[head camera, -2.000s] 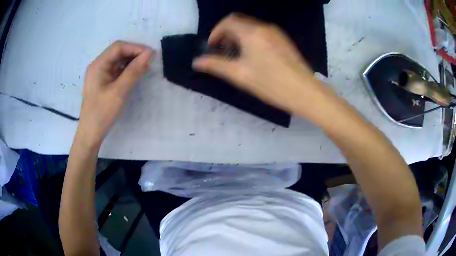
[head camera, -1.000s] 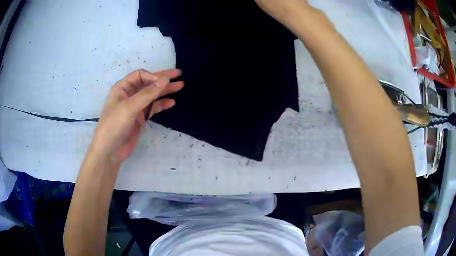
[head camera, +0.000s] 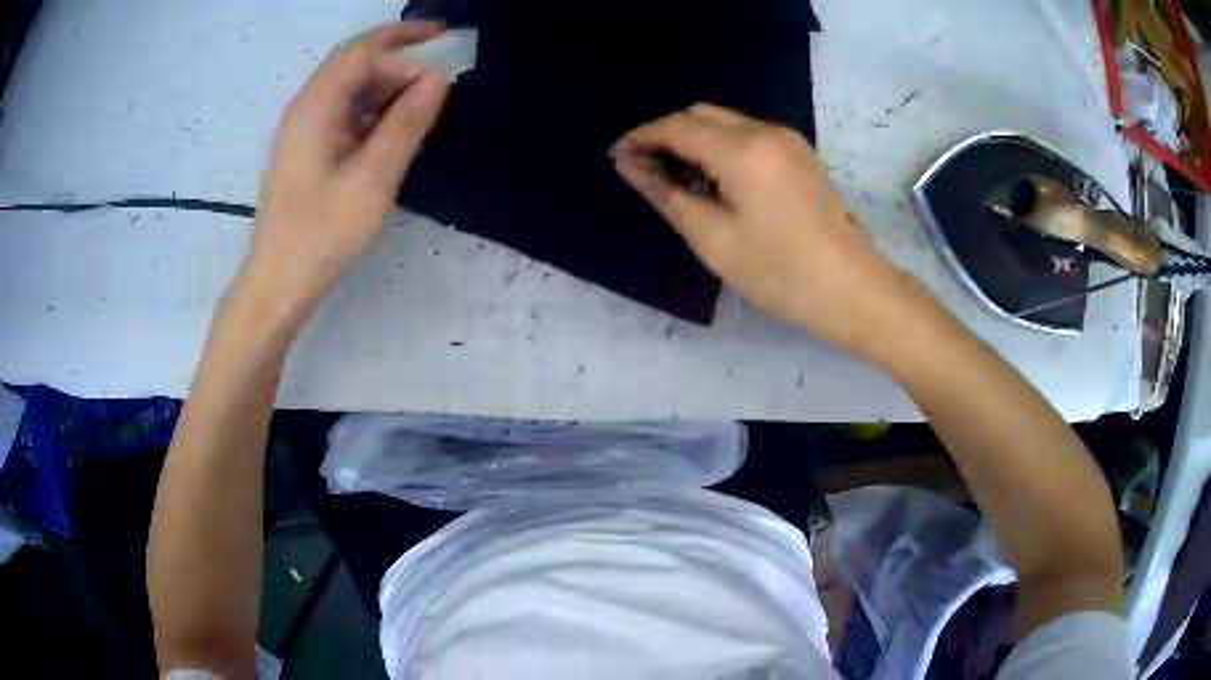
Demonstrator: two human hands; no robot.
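A black fabric panel (head camera: 558, 173) lies on the white padded table, with its slanted lower edge toward me and its top cut off by the frame. My left hand (head camera: 348, 126) is at the panel's left edge, fingers bent and thumb tip over the cloth. A small pale patch (head camera: 454, 53) shows beside its fingertips; I cannot tell whether it is a separate piece or bare table. My right hand (head camera: 737, 193) is over the panel's right part, thumb and fingertips close together. Whether either hand pinches cloth is unclear.
An iron (head camera: 1023, 239) with a wooden handle rests at the right, its cord running to the right edge. A red basket (head camera: 1113, 67) is at the upper right. A thin black cord (head camera: 133, 206) lies left. Clear plastic (head camera: 531, 458) hangs at the near edge.
My right hand has come down from the top of the frame onto the panel. My left hand has moved up along the left edge. The iron is uncovered again.
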